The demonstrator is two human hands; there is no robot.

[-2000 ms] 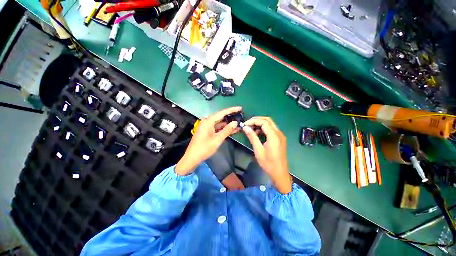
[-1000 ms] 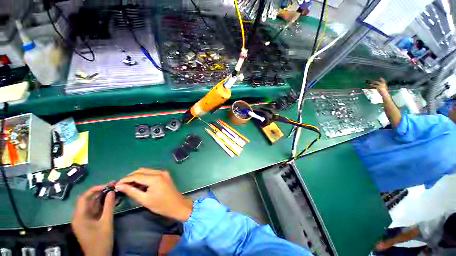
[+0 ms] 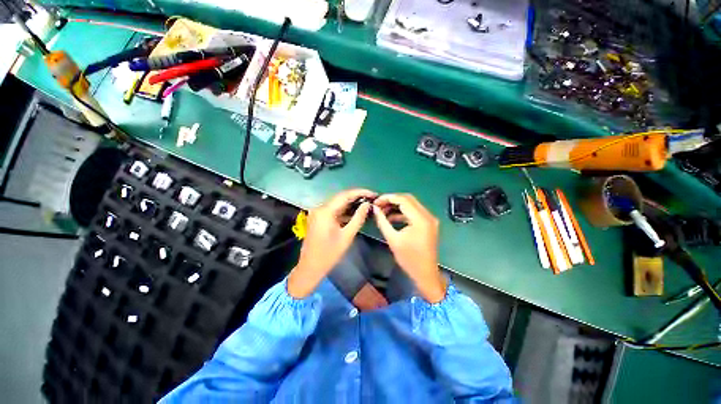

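Observation:
My left hand (image 3: 330,237) and my right hand (image 3: 411,237) meet at the bench's front edge, bare, with fingertips together. Between them is a small dark watch module (image 3: 365,202), mostly hidden by the fingers. My left hand grips it. My right fingertips touch its right side; whether they also hold a small part cannot be told. Dark square housings (image 3: 447,155) stand in a row of three beyond my right hand. Two black squares (image 3: 478,204) lie nearer. A cluster of waiting units (image 3: 308,162) lies beyond my left hand.
A black component tray (image 3: 174,272) with several units is at left. A white parts box (image 3: 312,99) stands at the back. The orange screwdriver (image 3: 601,152), slim hand tools (image 3: 557,229), round pot (image 3: 615,201) and yellow sponge (image 3: 648,276) are at right. Shallow trays (image 3: 454,35) sit on the raised shelf.
The view swung right, showing a co-worker, and has come back to my hands and the black tray. My hands stay together on the small module throughout.

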